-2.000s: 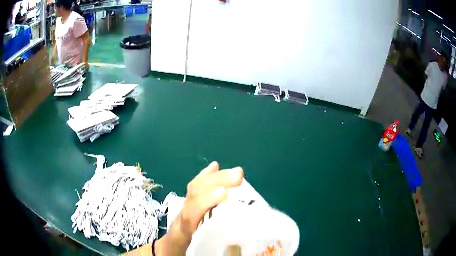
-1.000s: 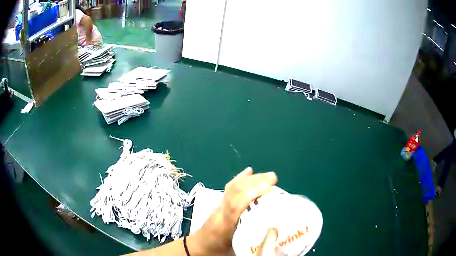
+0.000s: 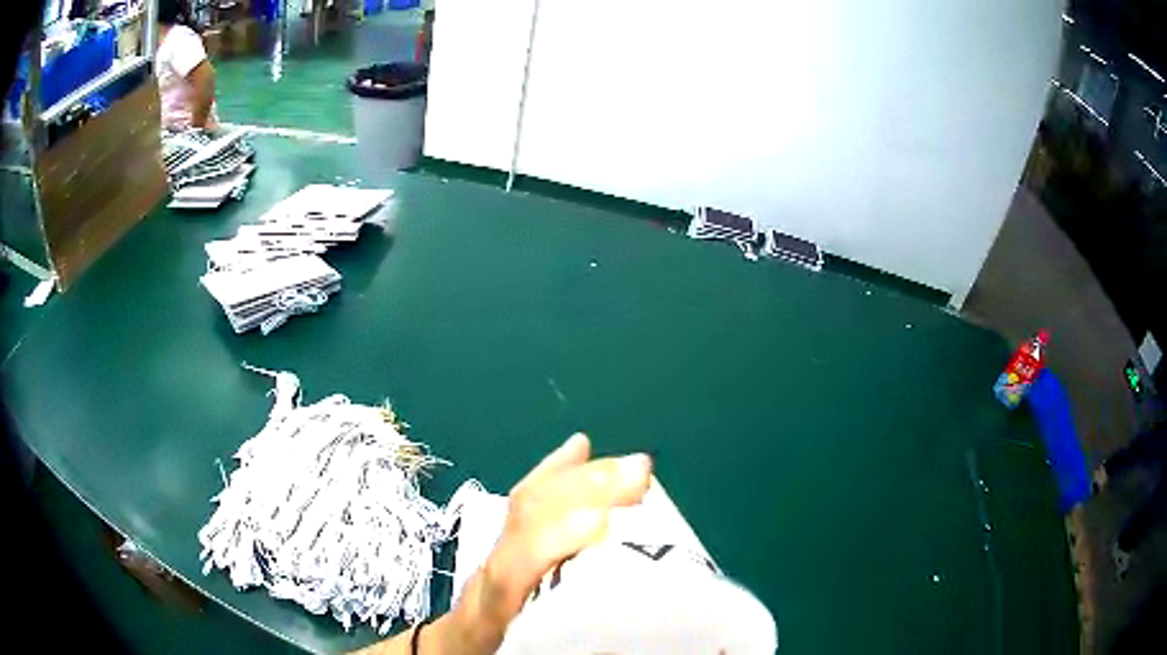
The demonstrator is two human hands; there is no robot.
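My left hand point(image 3: 550, 531), with a dark band at the wrist, comes in from the bottom edge. It is shut on a white paper cup point(image 3: 646, 595) with dark print, held close to the camera and cut off by the bottom edge. My right hand is not in view. Left of my hand lies a large pile of looped white cables point(image 3: 326, 505) on the green table. A white panel point(image 3: 476, 537) with a cord lies between the pile and my left hand, partly hidden by the hand.
Corded white panel stacks point(image 3: 275, 282) lie farther back on the green table point(image 3: 666, 371). Two dark pieces point(image 3: 723, 224) stand against the white wall. A brown board stands at left. A person sits beyond. A red bottle point(image 3: 1023, 369) is by blue material at right.
The view swung left, then partly back right. The cup has tilted, and its orange print seen before is now out of sight. My left hand keeps hold of it.
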